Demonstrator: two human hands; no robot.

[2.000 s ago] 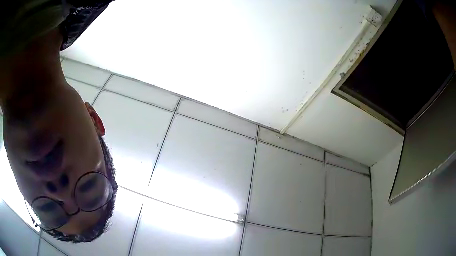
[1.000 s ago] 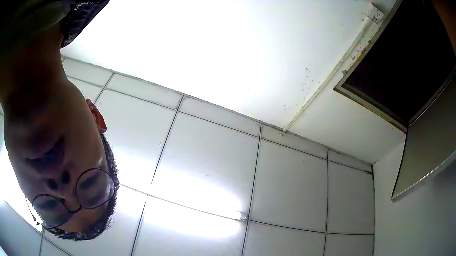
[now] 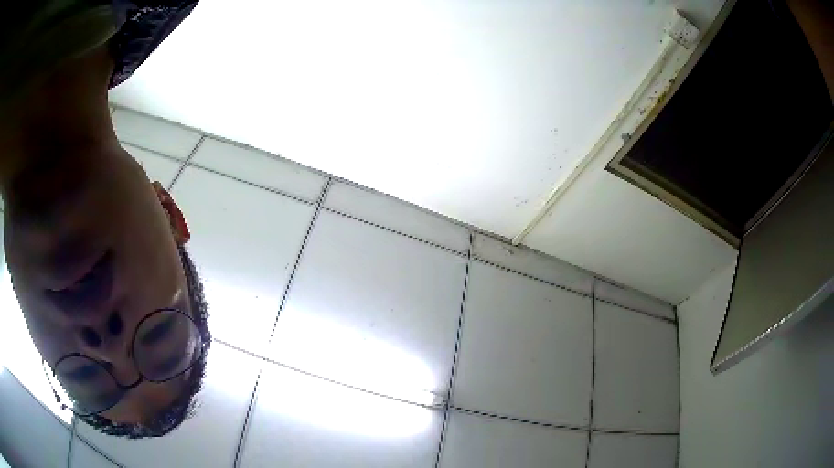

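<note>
Neither of my hands can be made out. A person (image 3: 119, 302) with round glasses is upside down along the left side of the head view, close to the camera. Dark patterned cloth (image 3: 146, 37) shows at the top left. A blurred brown shape (image 3: 817, 41) is cut off by the top right corner; I cannot tell what it is. No work piece is visible.
A ceiling of pale square panels (image 3: 384, 283) with dark joints and a bright light reflection fills the middle. A white wall (image 3: 366, 91) bears a thin trunking strip (image 3: 594, 151). A dark framed panel or opening (image 3: 732, 128) is at the upper right.
The view shifts only very slightly. The person's head is in almost the same place, and nothing is taken hold of or let go.
</note>
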